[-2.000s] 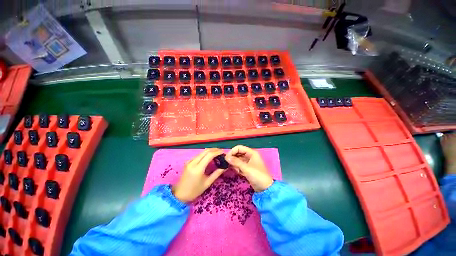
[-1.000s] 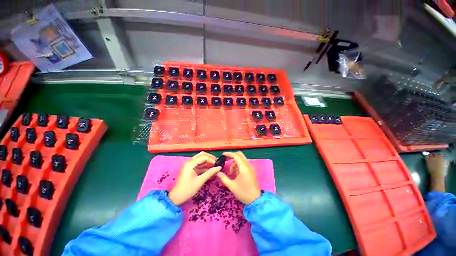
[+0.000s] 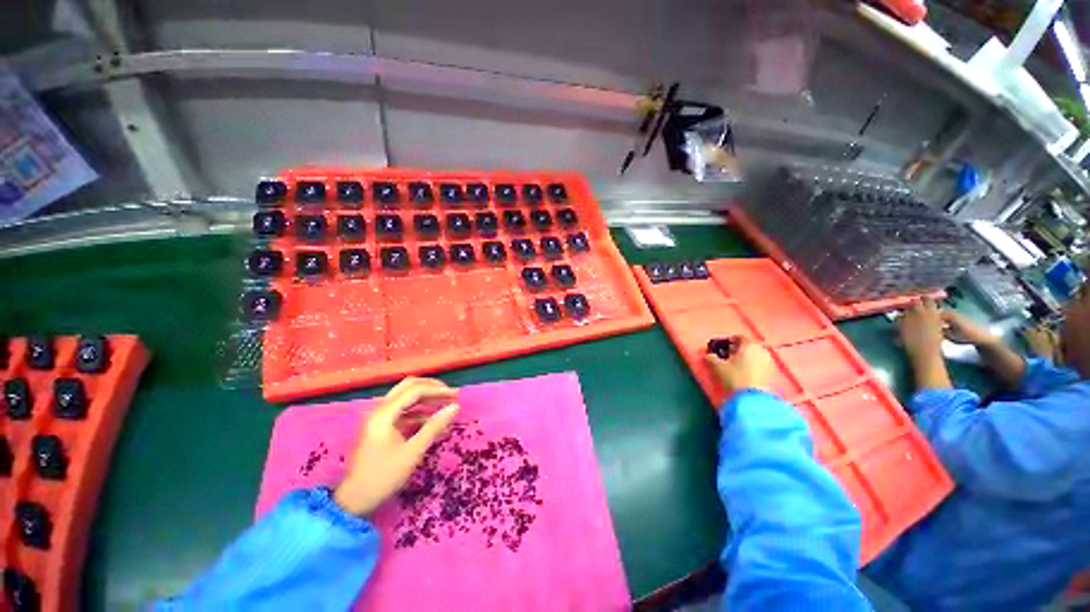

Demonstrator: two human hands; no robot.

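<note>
My right hand (image 3: 743,365) holds a black housing (image 3: 722,348) in its fingertips over the left edge of the right red tray (image 3: 825,395). Several housings (image 3: 678,271) stand in a row at that tray's far end. My left hand (image 3: 395,448) is empty with its fingers curled apart, above the pink mat (image 3: 502,574). A loose pile of tiny black fittings (image 3: 478,484) lies on the mat, right of and below my left hand.
The middle red tray (image 3: 478,350) behind the mat bears rows of housings on a clear blister tray (image 3: 245,353). The left red tray (image 3: 108,442) holds spaced housings. Stacked blister trays (image 3: 873,233) stand at far right. Another person's hands (image 3: 938,329) and blue sleeves are beside them.
My hands have parted. My right hand has moved right with the housing to the right red tray. My left hand has let go and stays over the mat. The view has turned right.
</note>
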